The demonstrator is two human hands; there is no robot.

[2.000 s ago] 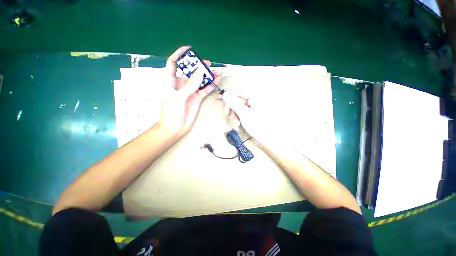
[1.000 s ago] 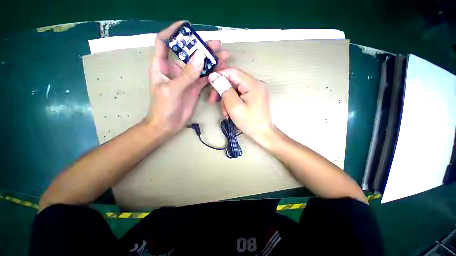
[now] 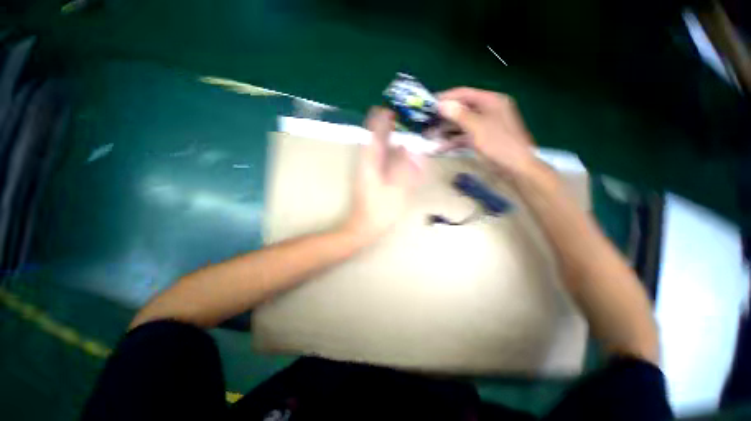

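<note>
The picture is blurred by motion. The open black housing with its pale circuit board and a yellow-green spot [image 3: 409, 100] is above the far edge of the cardboard. My right hand [image 3: 486, 123] grips its right end between thumb and fingers. My left hand [image 3: 387, 177] is just below and left of the housing, with its fingers apart; blur hides whether a fingertip touches it. The coiled black cord [image 3: 481, 194] lies on the cardboard below my right hand, its plug end [image 3: 438, 219] to the left. The strain relief cannot be made out.
The tan cardboard sheet [image 3: 329, 304] lies under the hands, with a white sheet edge [image 3: 321, 128] behind it. White-topped stacked boards [image 3: 700, 288] stand at the right. The glossy green bench [image 3: 181, 197] extends left. Yellow-black tape [image 3: 53, 323] runs at the lower left.
The view has swung, shifting the cardboard and cord rightward in the picture. My right hand has moved onto the housing's right end. My left hand no longer cradles the housing and has opened below it.
</note>
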